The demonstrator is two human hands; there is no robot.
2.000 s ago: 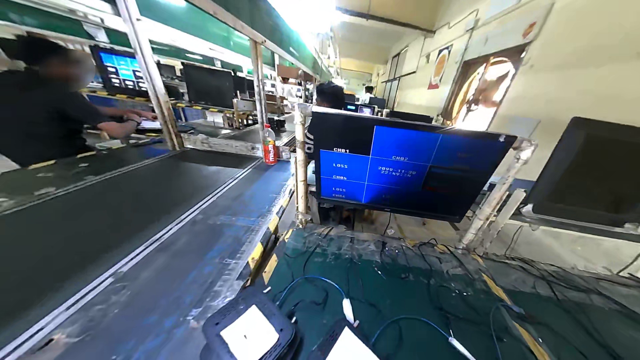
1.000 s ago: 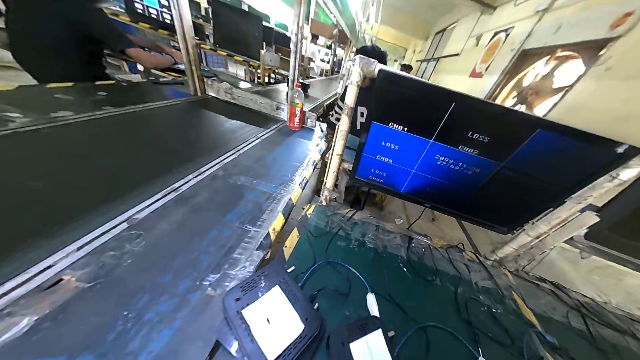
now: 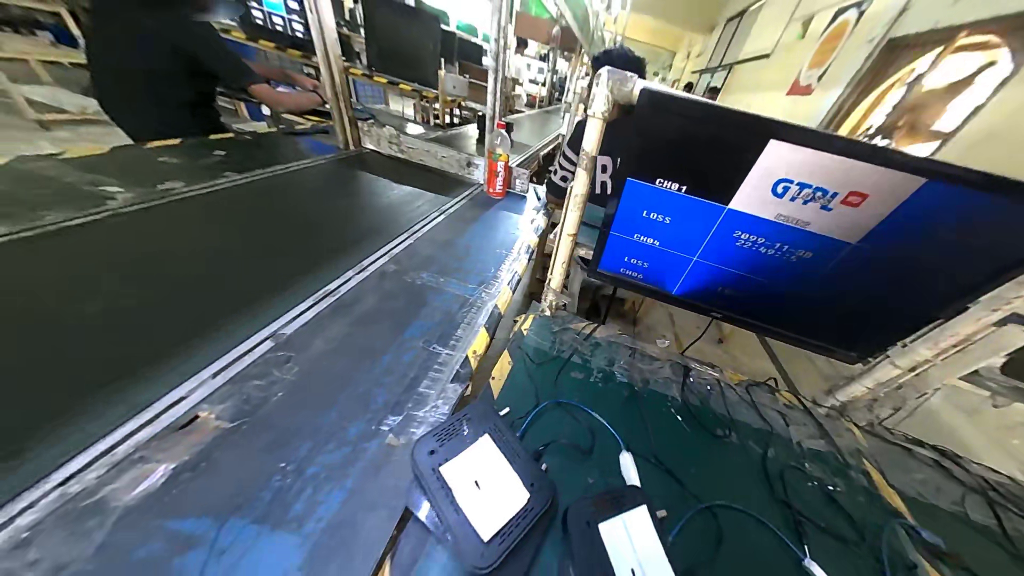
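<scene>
Neither of my hands shows in the head view. A black plastic set-top box point(image 3: 485, 486) with a white label lies tilted at the bottom centre, over the edge where the bench meets the green mat point(image 3: 552, 384). Right of it is a second black box point(image 3: 620, 532) with a white label, partly cut off by the lower edge. A blue cable point(image 3: 578, 408) with a white connector point(image 3: 630, 468) runs down to the second box. Above the mat, a flat-screen monitor point(image 3: 712, 232) on a pipe frame shows blue and white panels with writing.
The black conveyor belt point(image 3: 200, 264) runs along the left. A plastic drink bottle point(image 3: 498, 164) stands by its far right edge. Tangled black cables point(image 3: 792, 472) cover the mat's right side. One person point(image 3: 160, 72) works at the far left; another point(image 3: 604, 144) is partly hidden behind the pipe post point(image 3: 578, 192).
A white panel with a logo has appeared on the monitor, which earlier showed only blue and dark panels. The view has shifted, bringing the boxes more fully into frame.
</scene>
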